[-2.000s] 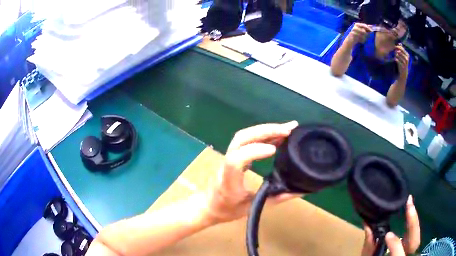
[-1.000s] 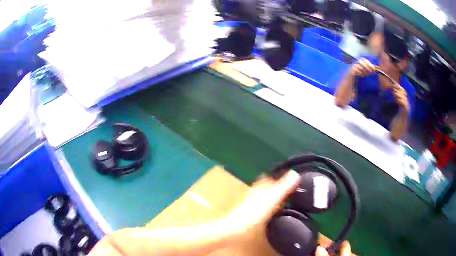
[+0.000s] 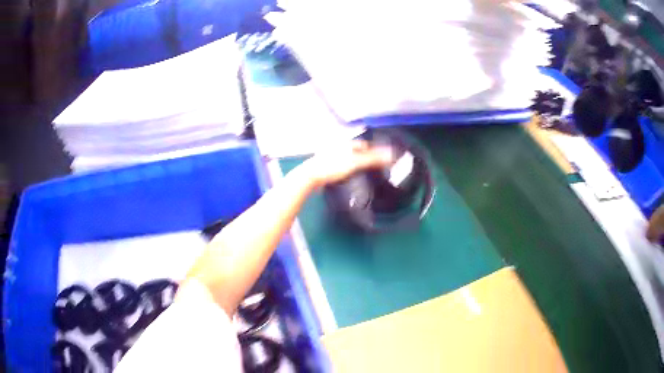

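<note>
My left hand [image 3: 353, 162] reaches over the green bench, fingers on the upper ear cup of black over-ear headphones [image 3: 397, 191]. A white label shows on that cup. The headphones are blurred, with the band curving on the right. I cannot tell whether they touch the bench or whether a second headset lies beneath. My right hand is out of the picture.
A blue bin [image 3: 145, 191] at left holds several black headphones on a white liner. White sheets [image 3: 156, 109] are stacked behind it, with a larger white pile [image 3: 408, 58] at the back. A tan mat [image 3: 451, 328] lies in front. Part of another person's hand [image 3: 656, 227] shows at the right edge.
The view has swung left, bringing the blue bin into view. My left hand has moved from above the tan mat to the headphones' spot on the bench. My right hand has left the picture.
</note>
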